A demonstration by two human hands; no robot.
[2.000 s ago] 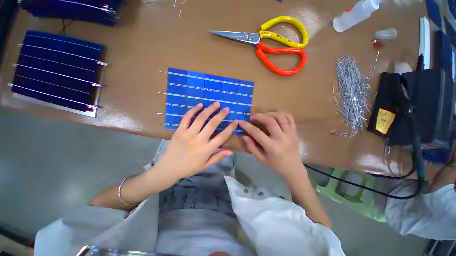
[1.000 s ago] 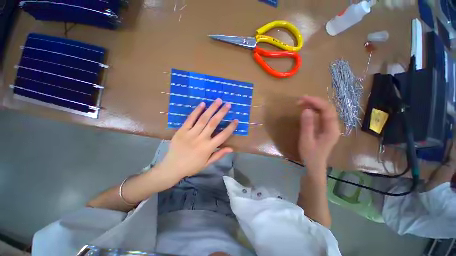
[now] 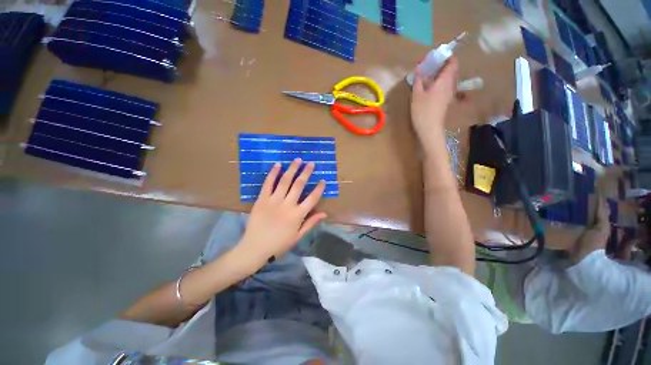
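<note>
A bright blue solar cell point(image 3: 287, 151) with pale dashed lines lies flat on the table in front of me. Thin ribbon ends stick out past its left and right edges. My left hand point(image 3: 282, 214) lies on its lower part with fingers spread, covering some of it. My right hand point(image 3: 433, 96) is stretched forward to the right, closed around a small white squeeze bottle point(image 3: 434, 60) whose narrow nozzle points up and right. Scissors point(image 3: 345, 102) with yellow and red-orange handles lie between the cell and the bottle.
A dark tabbed cell point(image 3: 91, 132) and a tabbed stack point(image 3: 118, 32) lie at left. Ribbon pieces point(image 3: 455, 153) are partly behind my right forearm. The soldering station point(image 3: 540, 160) and iron stand point(image 3: 480, 160) are at right. A teal mat point(image 3: 416, 20) is at the back. Another person's sleeve point(image 3: 592, 289) shows at lower right.
My right hand has moved from beside the cell out to the bottle and taken hold of it. My left hand stays on the cell. The view has shifted, showing more of the table's back and right.
</note>
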